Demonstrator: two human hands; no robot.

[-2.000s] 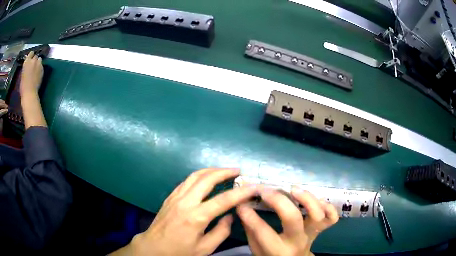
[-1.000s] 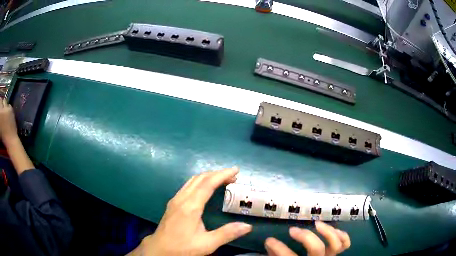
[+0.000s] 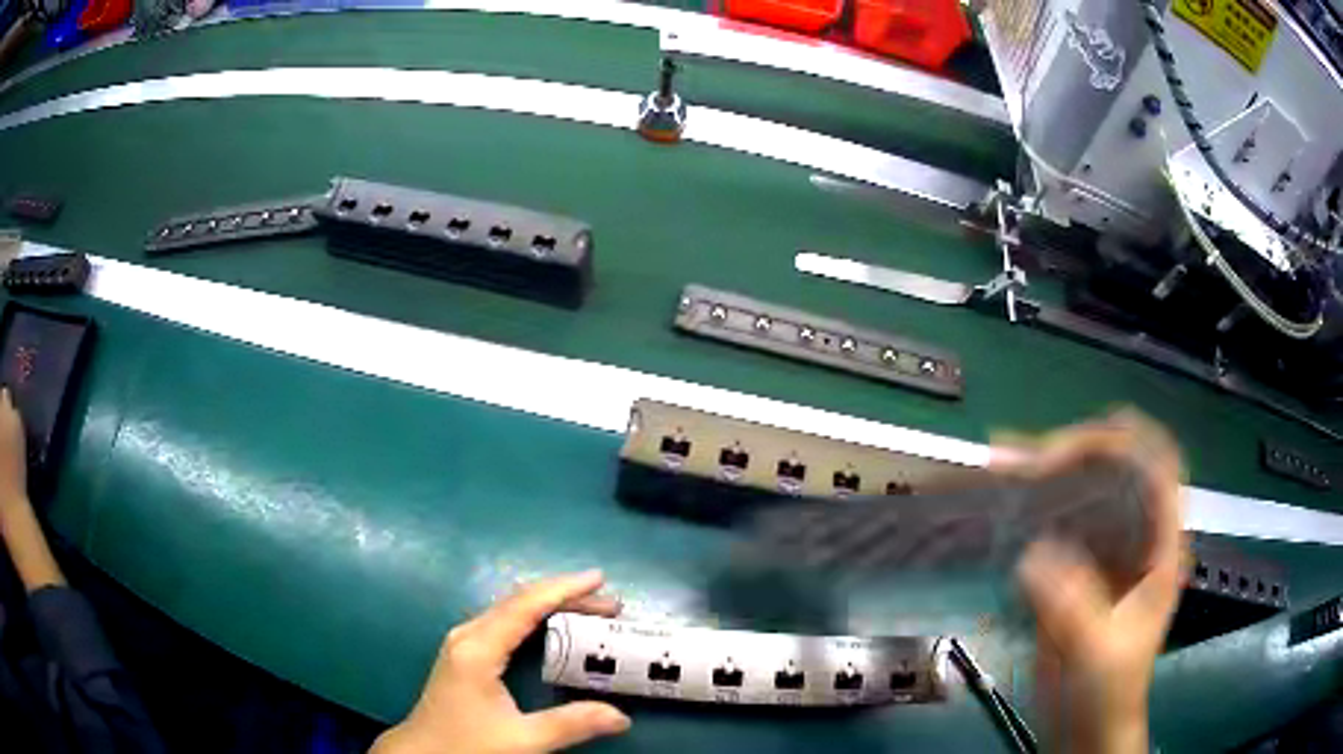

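A pale silver carrier strip [image 3: 759, 666] with six dark openings lies on the green bench near me. My left hand [image 3: 516, 670] is at its left end, thumb and fingers apart, holding nothing. My right hand [image 3: 1105, 545] is raised at the right, blurred, and grips a dark carrier strip [image 3: 913, 527], also blurred, above the bench. A stack of carrier strips [image 3: 763, 457] stands beyond the pale strip, its right part hidden by my right hand and the held strip. The slim tool [image 3: 990, 692] lies right of the pale strip.
Another stack [image 3: 1237, 572] stands at right, partly hidden. On the green belt lie a stack [image 3: 457, 236] and single strips [image 3: 818, 342]. A metal guide arm [image 3: 884, 280] and white machine [image 3: 1090, 89] are beyond. Another person's arm [image 3: 22, 501] and a black tray [image 3: 41, 368] are at left.
My right hand has moved from the pale strip's near edge up and right, and now holds a dark strip. The view has shifted, showing more of the machine. My left hand stays open by the strip.
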